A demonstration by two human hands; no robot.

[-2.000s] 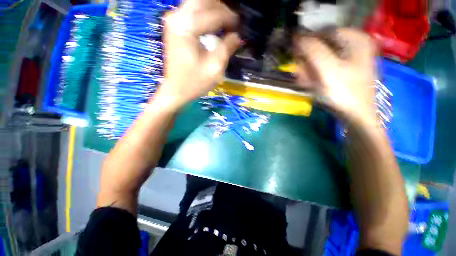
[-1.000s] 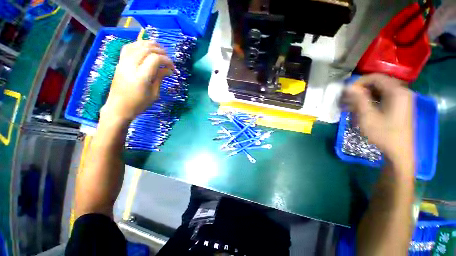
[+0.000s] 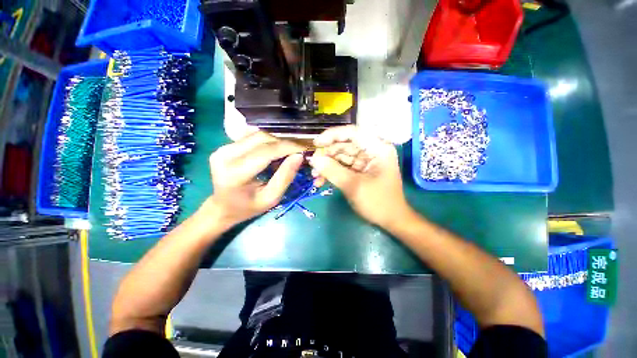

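Note:
My left hand (image 3: 255, 171) and my right hand (image 3: 360, 171) meet fingertip to fingertip just in front of the crimping press (image 3: 279, 77). The fingers of both hands are pinched together. What lies between the fingertips is too small and too covered to make out. A small loose pile of finished leads (image 3: 300, 199), blue with silver ends, lies on the green bench below the hands and is partly hidden by them. The yellow tab (image 3: 333, 103) shows on the die block behind my right hand.
The stack of blue wires (image 3: 143, 147) lies at left, beside a blue bin of green wires (image 3: 75, 140). A blue parts bin (image 3: 143, 31) is at upper left. The terminal tray (image 3: 520, 133) and red bin (image 3: 471, 35) are at right. The finished-goods bin (image 3: 569, 314) is lower right.
My left hand has moved right from the wire stack and my right hand has moved left from the terminal tray, so they now meet before the press. The camera view has shifted.

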